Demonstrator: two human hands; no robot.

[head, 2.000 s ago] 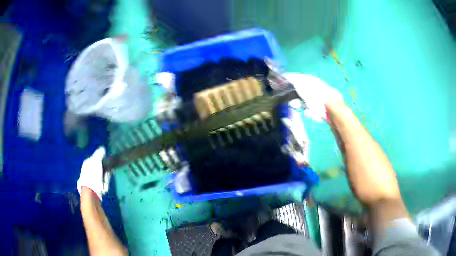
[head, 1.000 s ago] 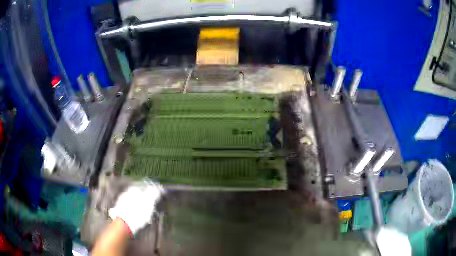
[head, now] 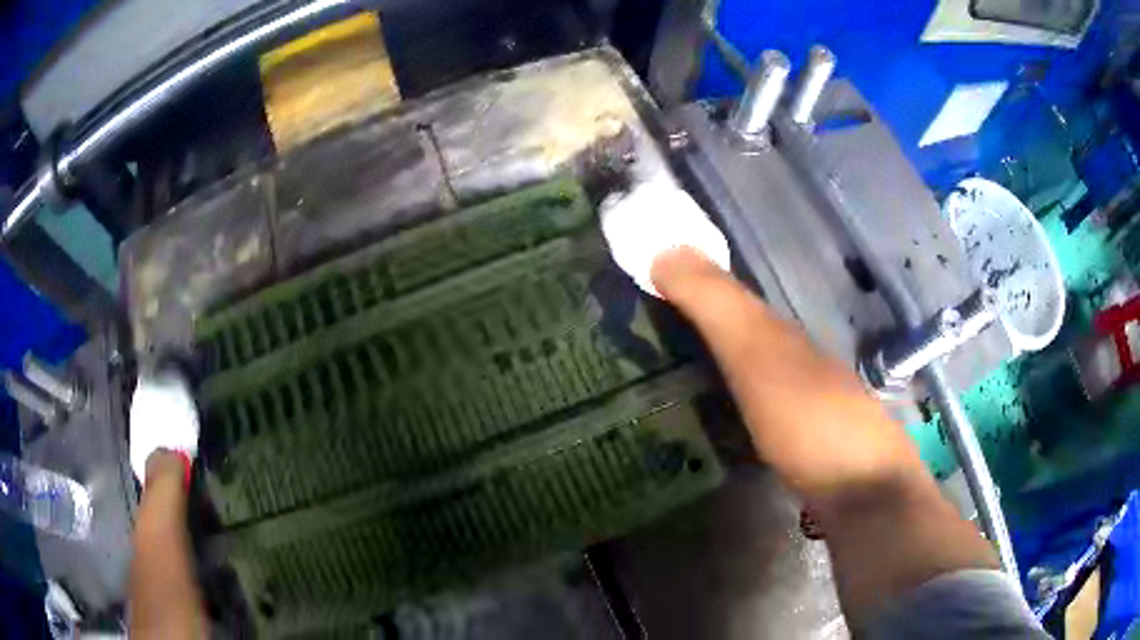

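An olive-green grooved mould plate [head: 413, 388] lies on the worn press bed [head: 356, 188], with rows of comb-like slots across it. My left hand [head: 164, 416], in a white glove, is at the plate's left edge. My right hand [head: 664, 233], in a white glove, is at its upper right edge. Both hands are blurred and seen from the back. Their fingers are hidden, so I cannot tell whether they hold the plate or a bar on it.
A yellow-orange block [head: 329, 78] is behind the bed. A metal rod [head: 969, 463] and upright pins [head: 763, 94] are on the right. A white bucket [head: 1008, 263] stands beyond them. A clear bottle [head: 48, 498] is at the left edge. A blue crate edge [head: 1100, 550] shows at lower right.
The crate and long bar held in both hands gave way to the press bed. Since then, my left hand moved to the plate's left edge and my right hand from the rod to its upper right.
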